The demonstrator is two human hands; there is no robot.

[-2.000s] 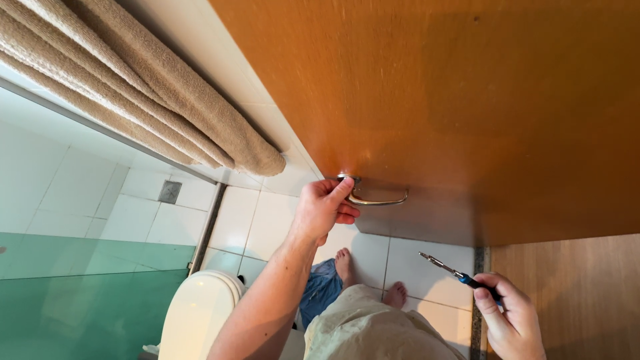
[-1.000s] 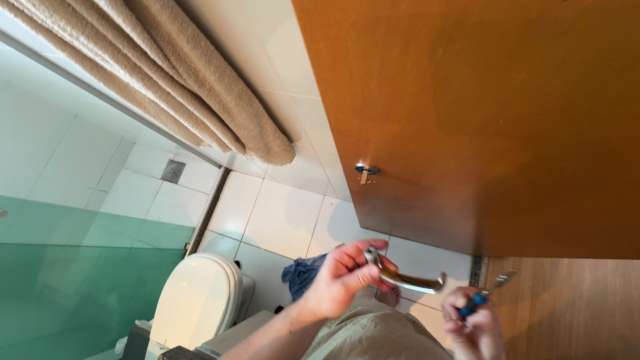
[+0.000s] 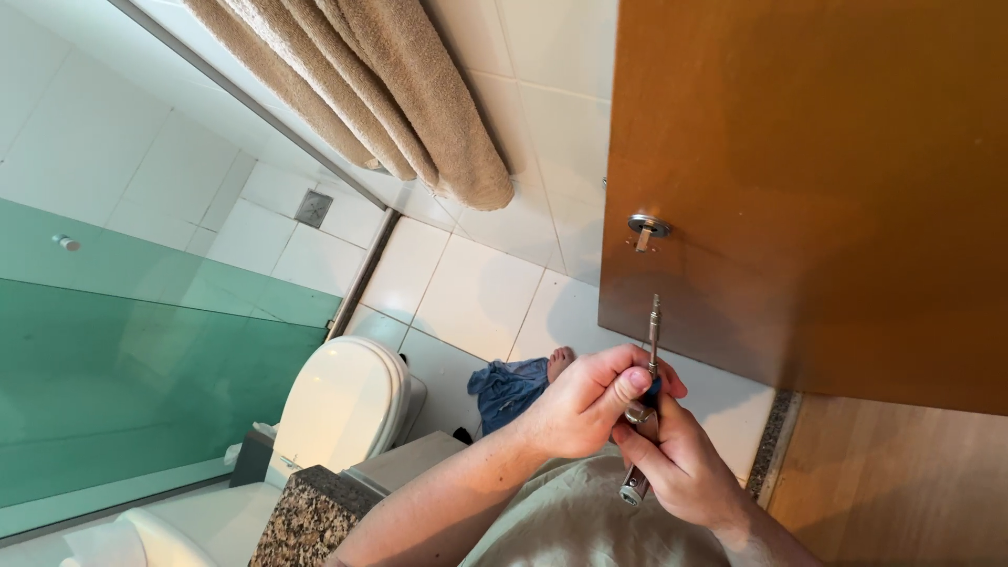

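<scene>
My left hand and my right hand meet in front of my body. Between them are a screwdriver, its shaft pointing up toward the door, and a chrome door lever handle, whose end sticks out below. My left fingers close around the screwdriver's dark blue grip. The right hand's fingers are around the handle; which fingers bear on the tool is partly hidden. On the brown wooden door, a round metal rose has a square spindle sticking out.
A toilet stands left of my arms, near a granite countertop. A beige towel hangs above. Blue cloth lies on the tiled floor beside my foot. A green glass shower panel is at far left.
Two seconds ago the lever handle was on the door at my left hand; now it is off, held between my hands. The screwdriver, before in my right hand, has come to my left.
</scene>
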